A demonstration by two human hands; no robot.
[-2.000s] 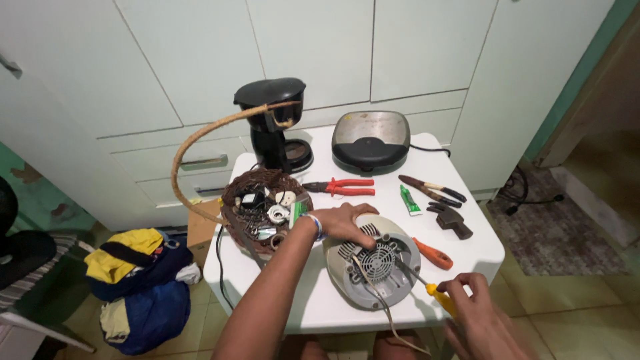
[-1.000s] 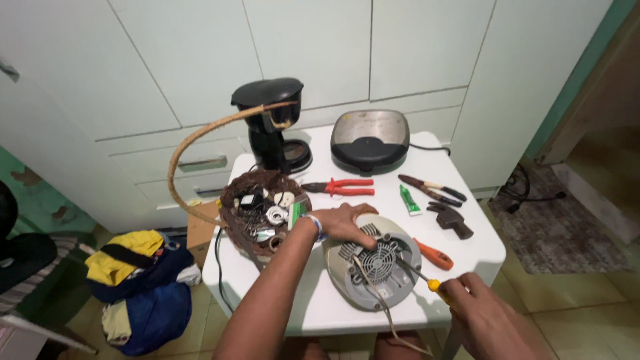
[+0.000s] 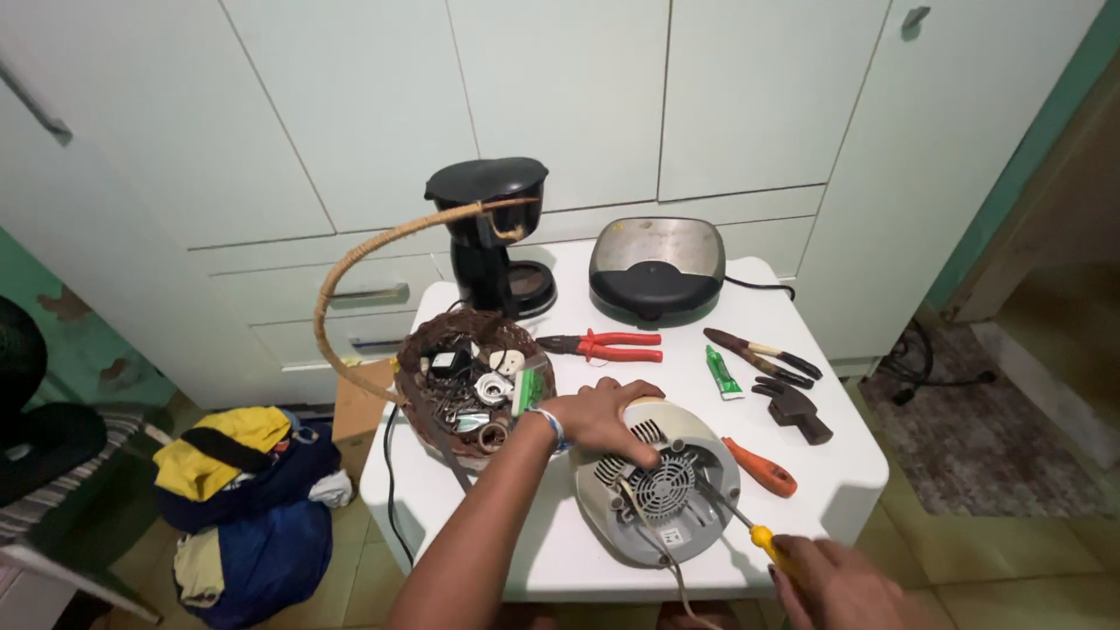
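Note:
A rounded grey appliance base [image 3: 700, 516] with a round vent grille, slots and a pale cord lies on the white table, underside up. My left hand [image 3: 608, 420], with a band at the wrist, presses on its upper left side, the thumb beside the grille. In my right hand [image 3: 827, 577] is a screwdriver with a yellow handle [image 3: 763, 538]; its shaft slants up left to the right part of the base. The tip is hard to make out at a recess there. An orange handle [image 3: 770, 472] rests just right of the base, its other end hidden.
A wicker basket [image 3: 420, 429] of small parts stands left, with red-handled pliers [image 3: 612, 343] beside it. Behind are a black coffee maker [image 3: 486, 188] and a closed contact grill [image 3: 656, 262]. A green tube [image 3: 723, 374], dark-handled pliers [image 3: 766, 354] and a hammer head [image 3: 796, 411] lie right.
My right hand has shifted slightly down and to the right since the oldest frame, still with the screwdriver in it. My left hand stays on the appliance base.

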